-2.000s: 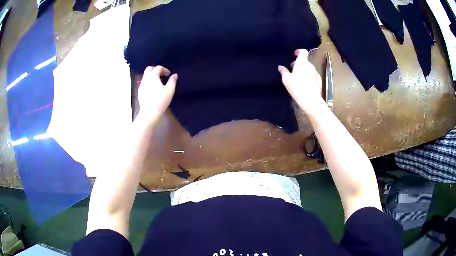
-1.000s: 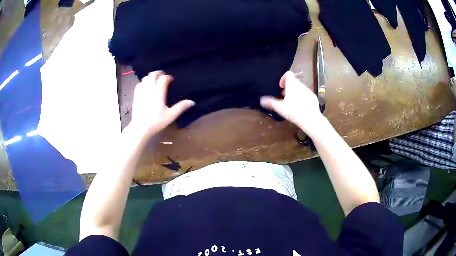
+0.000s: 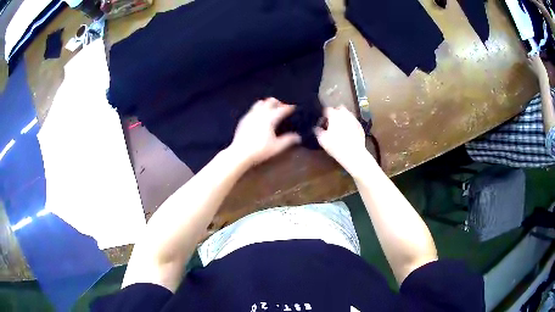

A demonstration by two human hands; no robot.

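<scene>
The large dark cloth panel (image 3: 213, 67) lies on the brown tabletop in front of me. My left hand (image 3: 265, 130) is at its lower right corner, thumb and fingers around a bunched bit of cloth, slightly blurred. My right hand (image 3: 341, 135) is close beside it, fingertips pinching the same corner at the edge. The cloth is rumpled between my hands. The fabric shears (image 3: 359, 79) lie just right of the panel, blades pointing away from me; their black handles are partly hidden by my right hand and wrist.
White paper pattern (image 3: 88, 158) and a translucent blue plastic sheet (image 3: 52, 244) lie at left, the sheet overhanging the table edge. Dark cut pieces (image 3: 398, 36) lie at upper right. Small supplies (image 3: 125, 6) stand at the far left. Another person's arm (image 3: 543, 91) and checked clothing show at right.
My hands have moved together at the panel's lower right corner, my left hand coming across from the panel's left side. The view has turned, showing more of the far left and the other person.
</scene>
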